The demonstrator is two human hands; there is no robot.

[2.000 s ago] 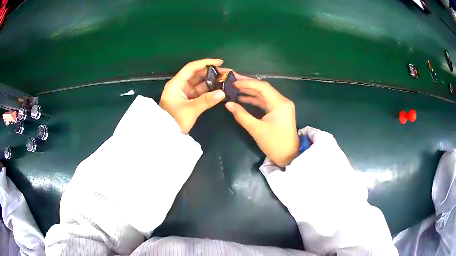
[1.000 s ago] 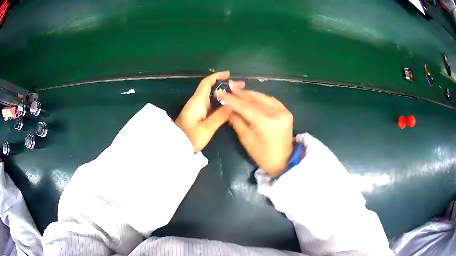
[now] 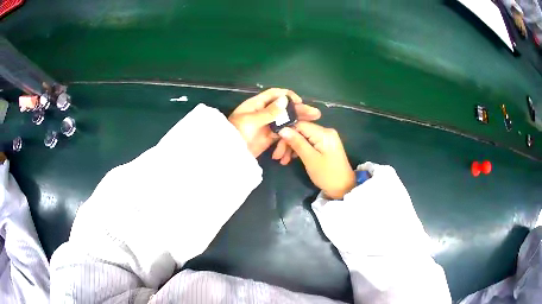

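A small dark squarish electronic module (image 3: pixel 289 116) with a pale white patch on its face is held between my two hands above the dark green bench. My left hand (image 3: pixel 259 119) holds it from the left, with the thumb on its face and fingers behind it. My right hand (image 3: pixel 324 155) pinches its lower right edge with thumb and fingertips. The module's back and any flex tail are hidden.
Several round clear-rimmed parts (image 3: pixel 68 126) and a small pink-white block (image 3: pixel 27 103) lie at left. A white film scrap (image 3: pixel 179 98) lies near the seam. Red round pieces (image 3: pixel 481 168) are at right. Modules (image 3: pixel 481 114) lie beyond the seam. A white sheet (image 3: pixel 488 19) is far upper right.
The two parts held apart at first are now seen as one dark piece with a white patch facing up. My hands have shifted slightly right, and the view has turned.
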